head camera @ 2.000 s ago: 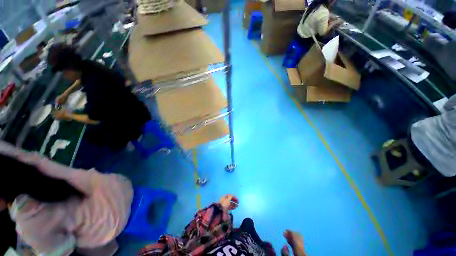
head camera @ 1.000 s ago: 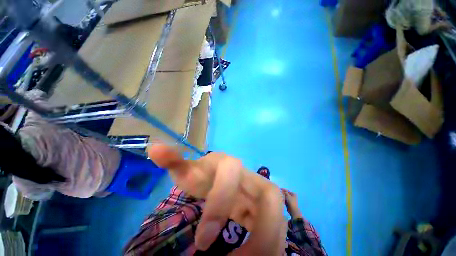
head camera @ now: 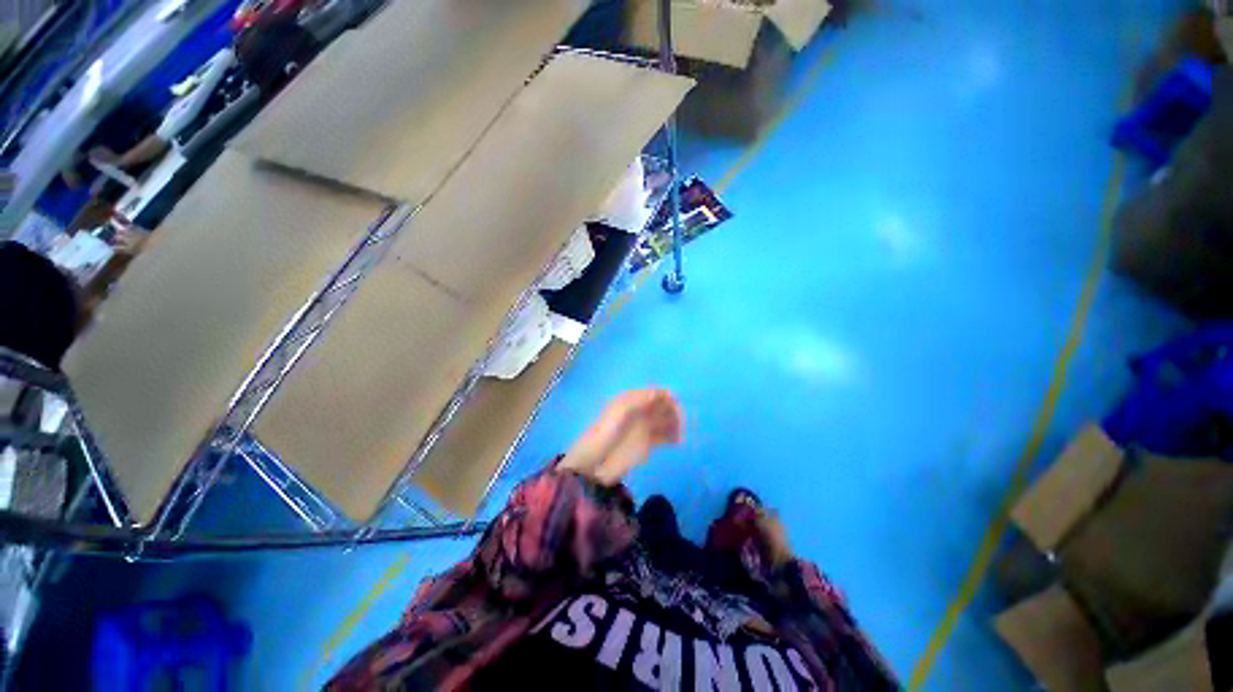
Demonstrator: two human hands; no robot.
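Note:
My left hand (head camera: 625, 433) is in front of my body, near the rack's right edge; it looks empty, but it is blurred and its fingers are not clear. My right hand (head camera: 774, 537) is small and blurred beside my body, and its fingers cannot be made out. The wire shelving trolley (head camera: 314, 314) stands at the left with a brown cardboard shelf liner (head camera: 541, 176) on its shelves. White housings (head camera: 521, 341) show on a lower shelf at its right side.
Blue floor (head camera: 838, 352) with yellow lines lies ahead and right. An open carton (head camera: 1149, 541) is at the lower right, near blue stools (head camera: 1170, 115). Another blue stool (head camera: 169, 646) is at the lower left. A person's dark-haired head (head camera: 34, 308) shows at the left edge.
The view has moved forward along the trolley, whose shelves now fill more of the left. My left hand has dropped from close before the camera to beside the rack.

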